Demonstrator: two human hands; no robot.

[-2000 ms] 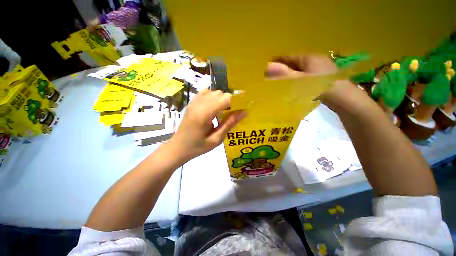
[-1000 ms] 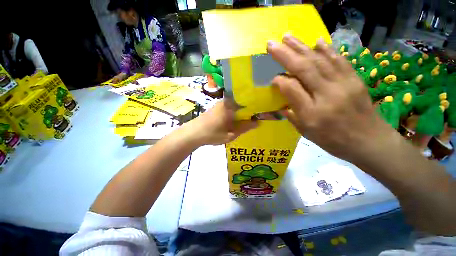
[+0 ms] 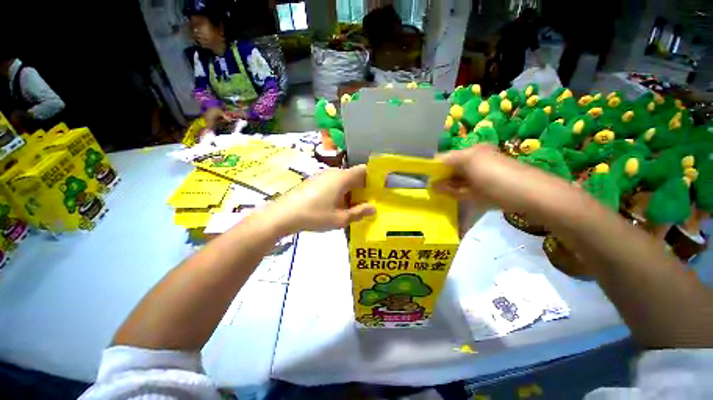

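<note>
A yellow gift box (image 3: 403, 269) stands upright on the white table in front of me, its "RELAX & RICH" side facing me. Its slotted yellow handle (image 3: 407, 166) stands up at the top, and a sloping yellow panel with a dark slot lies in front of it. A grey-white back flap (image 3: 395, 129) stands raised behind the handle. My left hand (image 3: 332, 201) is at the left side of the box top, fingers at the handle's left end. My right hand (image 3: 477, 173) holds the handle's right end.
Green plush tree toys (image 3: 547, 141) are massed at the right. White printed slips (image 3: 512, 303) lie right of the box. Flat box blanks (image 3: 242, 173) are piled left of centre. Finished boxes (image 3: 62, 183) stand at far left. A person (image 3: 234, 74) works across the table.
The large yellow flap over the box top has come down, and the handle now stands up. The grey-white back flap shows upright. Both hands have moved to the handle's sides.
</note>
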